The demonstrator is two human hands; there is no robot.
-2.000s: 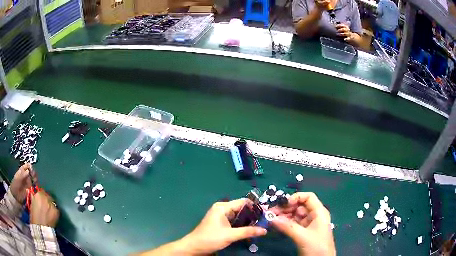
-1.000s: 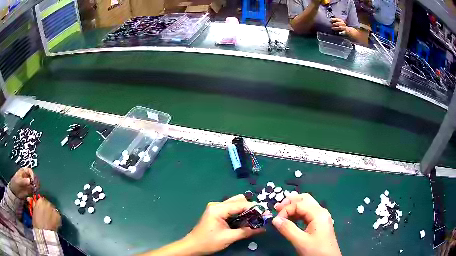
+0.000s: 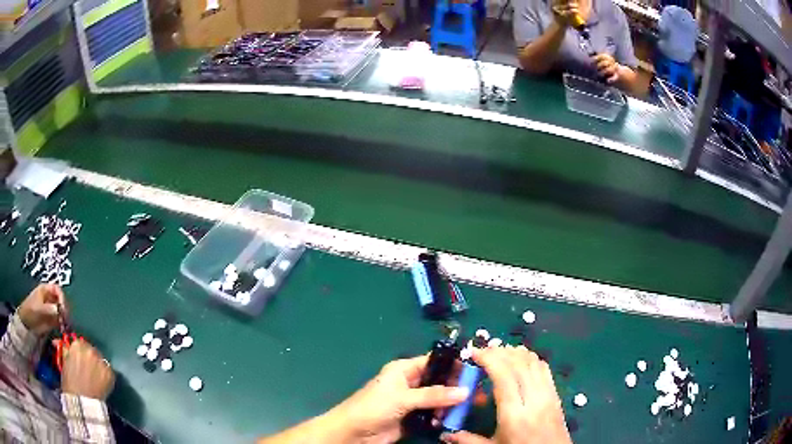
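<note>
My left hand (image 3: pixel 386 403) holds a black housing (image 3: pixel 439 364) upright-tilted near the bottom middle. My right hand (image 3: pixel 525 395) holds a blue cell (image 3: pixel 462 399) right beside the housing. A small greenish piece (image 3: pixel 450 332) shows at the housing's upper end. The lower ends of both parts are partly hidden by my fingers. Another battery unit (image 3: pixel 427 286), black with a blue cell and thin wires, lies on the bench beyond my hands. Black and white foam discs (image 3: pixel 483 336) lie just behind my right hand, partly covered by it.
A clear box (image 3: pixel 247 251) with discs stands left of centre. Disc piles lie at right (image 3: pixel 675 384) and left (image 3: pixel 163 343). A neighbour's hands (image 3: pixel 82 368) hold a red-handled tool at far left. The belt (image 3: pixel 391 173) runs beyond; a person (image 3: pixel 577 43) sits opposite.
The housing has turned to point away from me, and the blue cell now shows beside it. My right hand has moved from the wire end to the cell.
</note>
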